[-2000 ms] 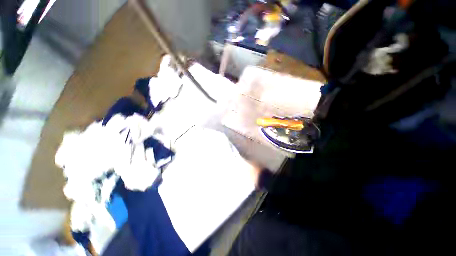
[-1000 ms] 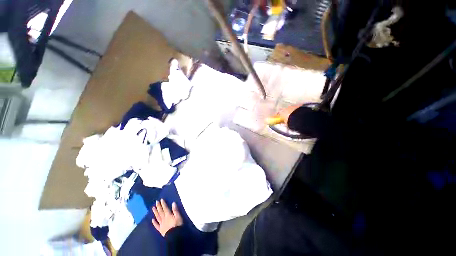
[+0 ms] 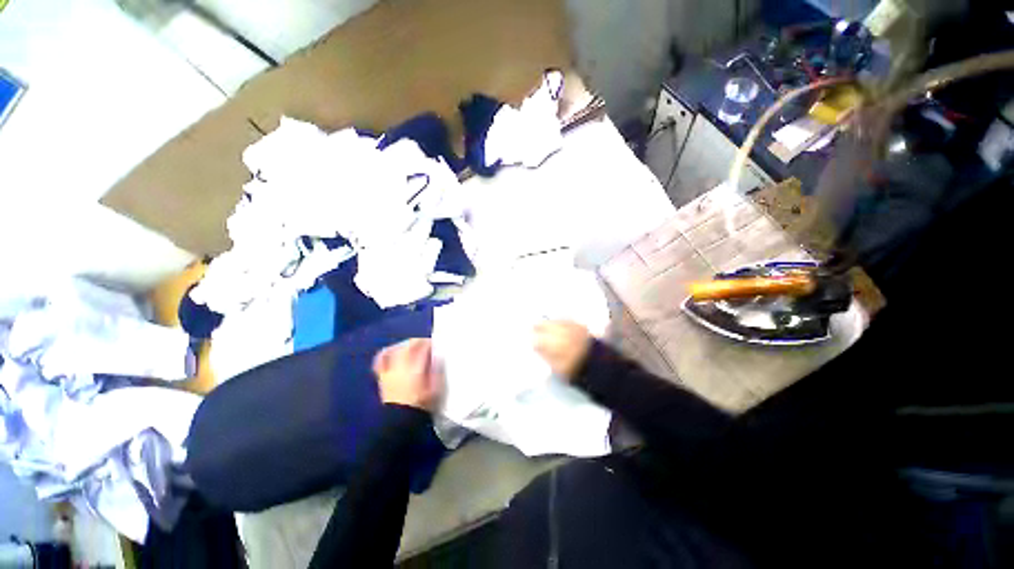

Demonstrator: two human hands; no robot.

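A white garment piece (image 3: 506, 383) lies over the right end of the long dark padded bolster (image 3: 267, 428). My left hand (image 3: 409, 373) is closed at the left edge of the white cloth; it appears to grip the edge, slightly blurred. My right hand (image 3: 564, 347) pinches the white cloth near its right side. A navy piece (image 3: 417, 325) shows beside the white cloth. The steam iron (image 3: 767, 300) with its orange handle rests on the pale gridded pad (image 3: 712, 239) at the right, out of both hands.
A crumpled white and navy heap (image 3: 334, 211) lies behind the bolster, with a light-blue block (image 3: 315, 319) in it. Flat white layers (image 3: 578, 189) lie right of the heap. Pale shirts (image 3: 95, 378) hang at far left. Brown cardboard (image 3: 445, 56) stands behind. A tan hose (image 3: 767, 111) arcs at upper right.
My right hand has left the iron and is now on the white cloth. My left hand has moved from the navy surface to the white cloth's edge. The view has turned.
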